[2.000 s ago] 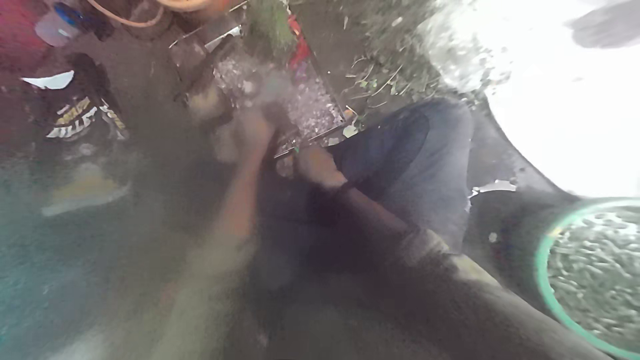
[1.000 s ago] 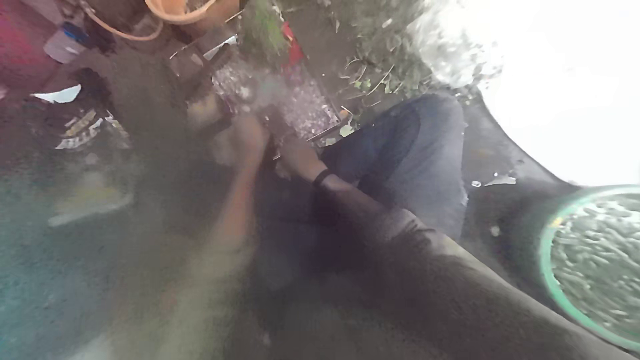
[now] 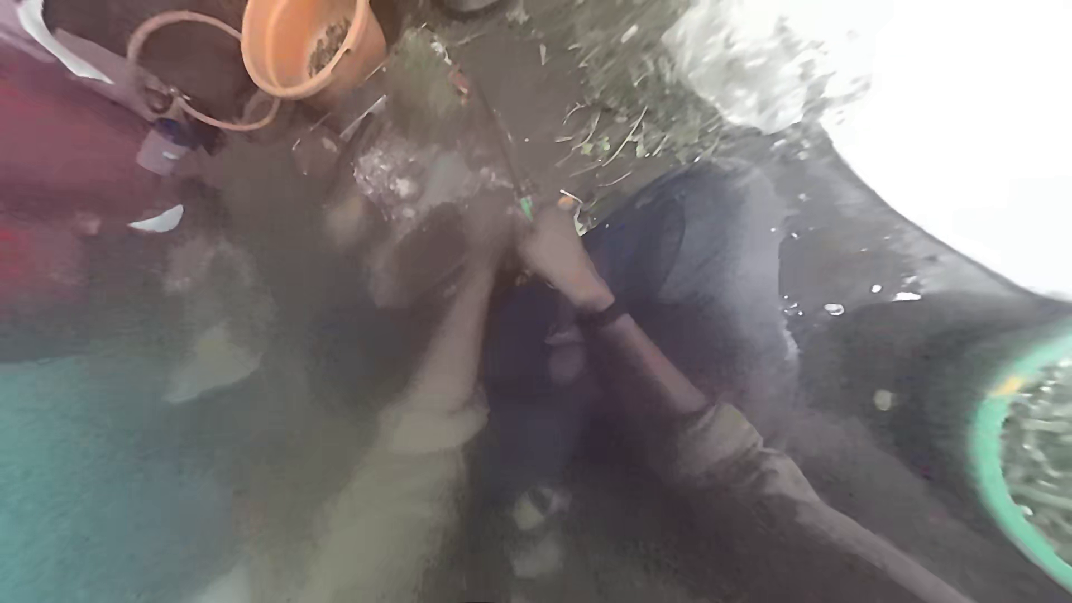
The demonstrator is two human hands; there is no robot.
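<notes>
The head view is hazy and blurred. My left hand (image 3: 486, 222) reaches up the middle, close to a pale, speckled patch (image 3: 402, 180) that looks wet or shiny; its fingers are too blurred to make out. Just right of it is my right hand (image 3: 559, 249), with a dark band (image 3: 601, 316) at its wrist. A small green bit (image 3: 526, 207) shows at the right hand's fingertips, at the lower end of a thin dark line. Whether either hand grips something cannot be made out. Both forearms come out of light sleeves, the right one beside a leg in dark blue trousers (image 3: 670, 226).
An orange bucket (image 3: 276, 50) with some dark matter inside stands at the upper left, beside an orange ring or hoop (image 3: 138, 42). Cut grass or weeds (image 3: 628, 126) lie at the upper right. A green-rimmed basin (image 3: 988, 452) of small pieces sits at the right edge.
The view has shifted, so more of the orange bucket shows. The flat, straight-edged speckled area by my hands and the red strip beside it no longer show as clearly.
</notes>
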